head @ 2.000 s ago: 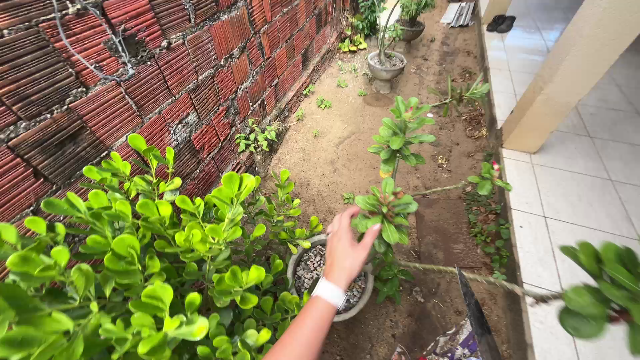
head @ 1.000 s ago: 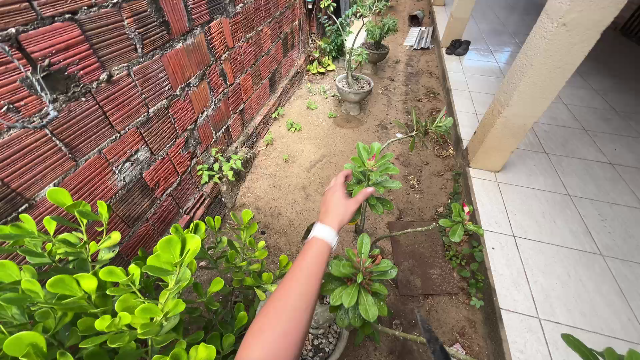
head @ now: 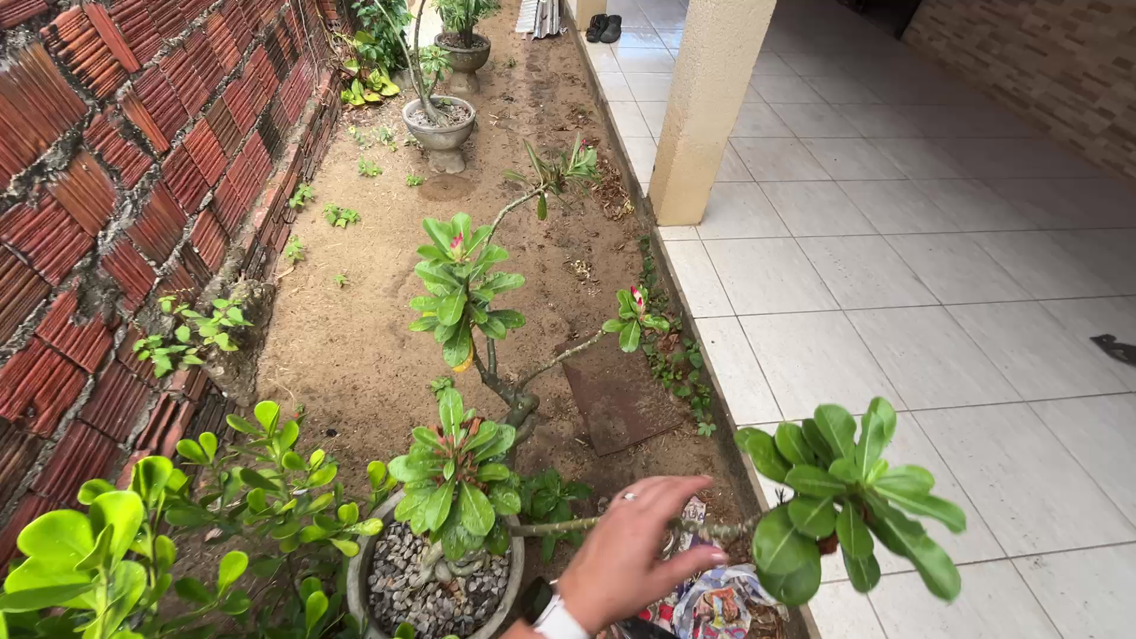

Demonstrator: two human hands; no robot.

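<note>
My left hand, with a ring and a white wrist band, is over a long side branch of a potted desert rose; its fingers are apart, and whether they touch the branch cannot be told. That branch ends in a large leaf cluster to the right of the hand. The plant stands in a round concrete pot topped with gravel. Other branches bear a leaf cluster with red stalks, a budded cluster and a small one with a pink bud. My right hand is out of view.
A rough hollow-brick wall runs along the left, with a bright green shrub below. Further off stand potted plants. On the right are a pillar and a tiled floor. Printed plastic bags lie below the hand.
My left hand has left the upper leaf clusters and is now lower and to the right, over the side branch. The view has shifted to the right.
</note>
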